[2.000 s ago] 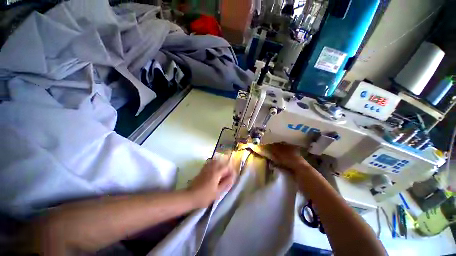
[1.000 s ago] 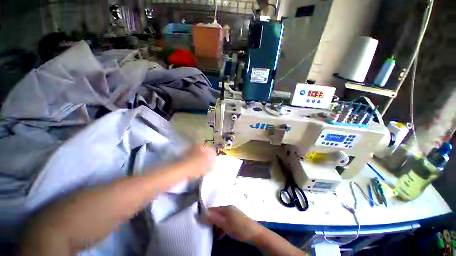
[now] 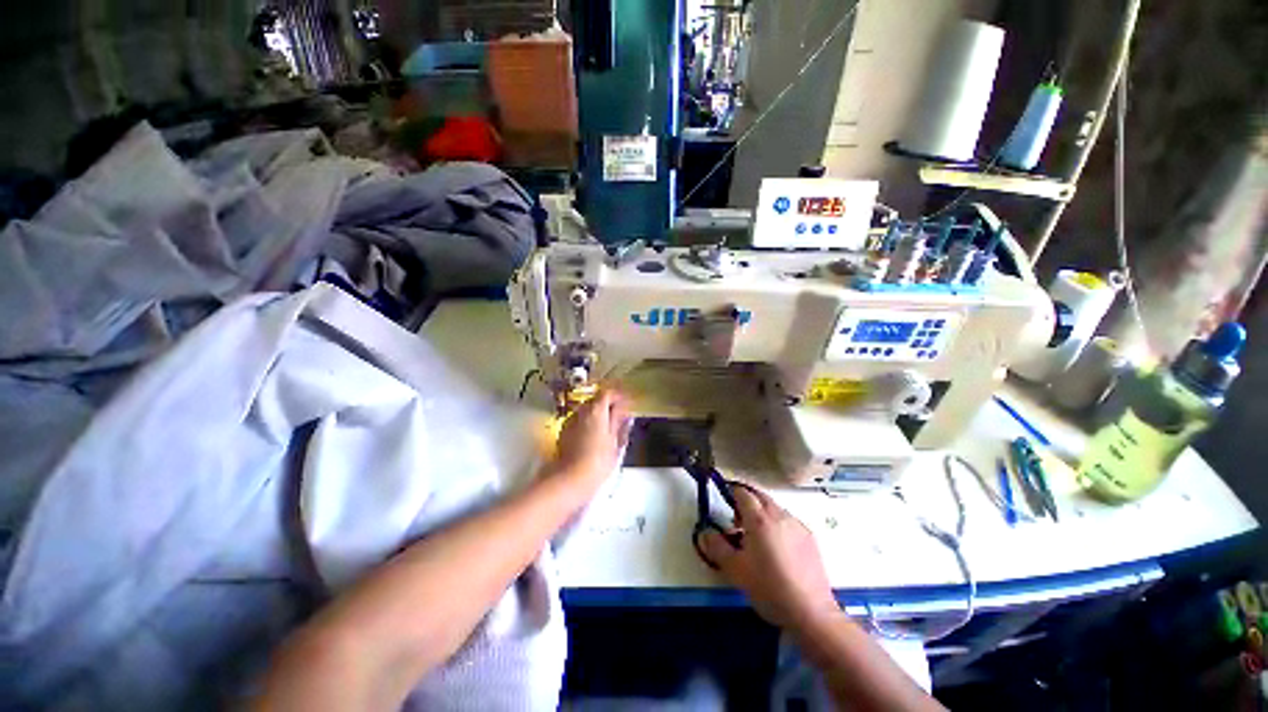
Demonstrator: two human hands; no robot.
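Light grey cloth (image 3: 376,445) lies in large folds over the left side and hangs off the table's front edge. My left hand (image 3: 595,434) is at the needle area of the cream sewing machine (image 3: 807,313), beside the lit presser foot (image 3: 567,397); its fingertips are close together, and whether they pinch cloth or thread is hidden. My right hand (image 3: 768,556) holds the black scissors (image 3: 706,504) by the handles, on the white table right of the needle. The blades point towards the machine bed.
A yellow-green bottle (image 3: 1147,431) and thin blue and green tools (image 3: 1032,480) are on the table's right. A white cord (image 3: 960,529) hangs over the front edge. A white thread cone (image 3: 960,91) and control box (image 3: 816,216) are behind the machine.
The cloth has moved from under the needle to the left. My left hand has moved to the needle area. My right hand has let go of the cloth and taken hold of the scissors.
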